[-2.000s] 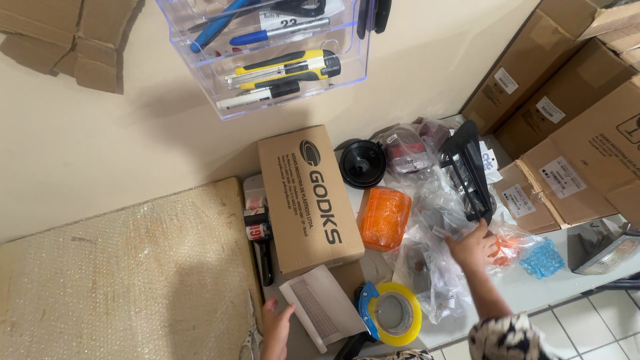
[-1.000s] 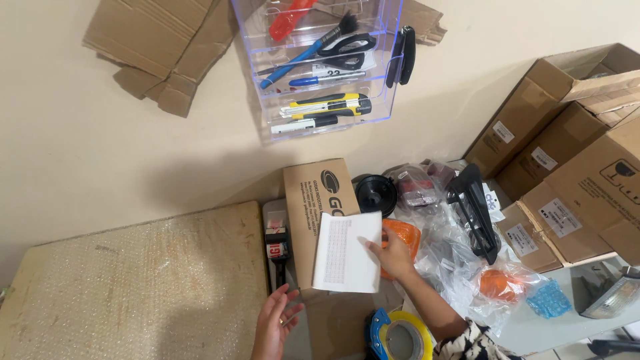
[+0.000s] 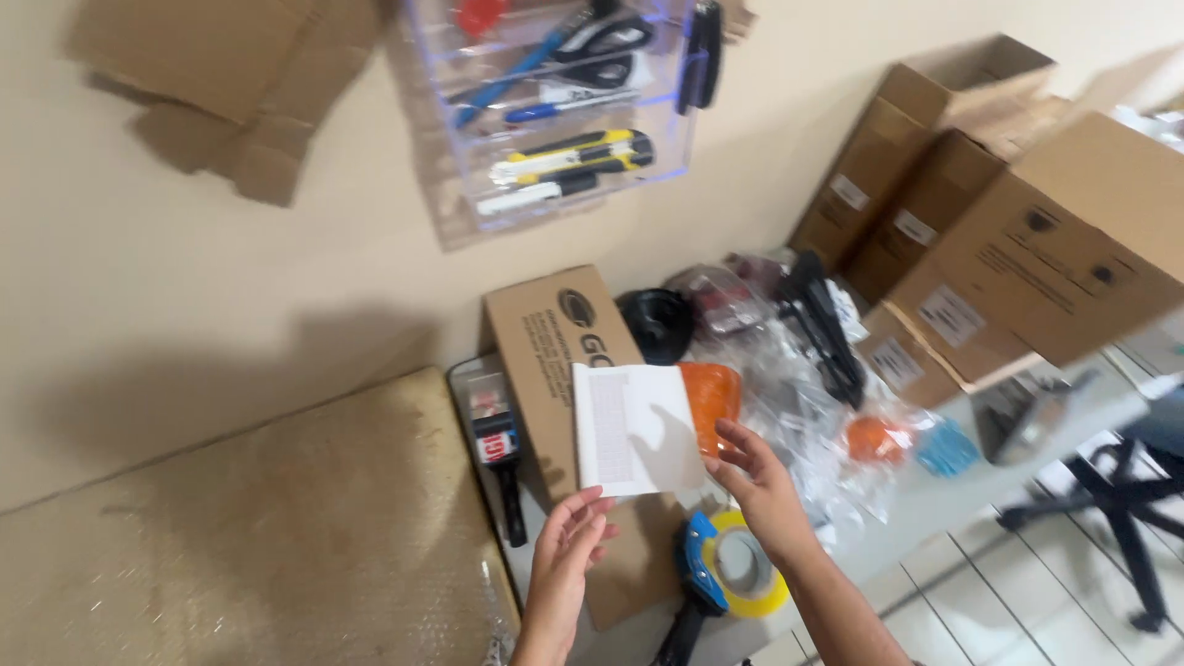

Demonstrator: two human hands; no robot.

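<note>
A white booklet or folded sheet with a printed table (image 3: pixel 647 430) lies over the lower part of a printed cardboard box (image 3: pixel 536 351). My left hand (image 3: pixel 573 546) is at its lower left corner, fingertips by the bottom edge. At its right edge is my right hand (image 3: pixel 749 472), fingers spread and the thumb close to the paper; whether it touches is unclear. Just beyond that edge sits an orange lens-like part in clear wrap (image 3: pixel 717 402). Below my right hand lies a blue tape dispenser (image 3: pixel 703 564) with a yellow-edged tape roll (image 3: pixel 745 564).
A brush with a black handle (image 3: pixel 499 462) lies left of the box. Behind are a black round part (image 3: pixel 657 324), bagged parts (image 3: pixel 726 301) and open cartons (image 3: pixel 1045 240). A clear wall organizer (image 3: pixel 573 194) holds cutters and markers. Bubble-wrapped board (image 3: pixel 277 518) is at left.
My right hand has brought the paper from beside the box up over it, then shifted to its right edge with fingers spread. My left hand has come to the paper's lower left corner.
</note>
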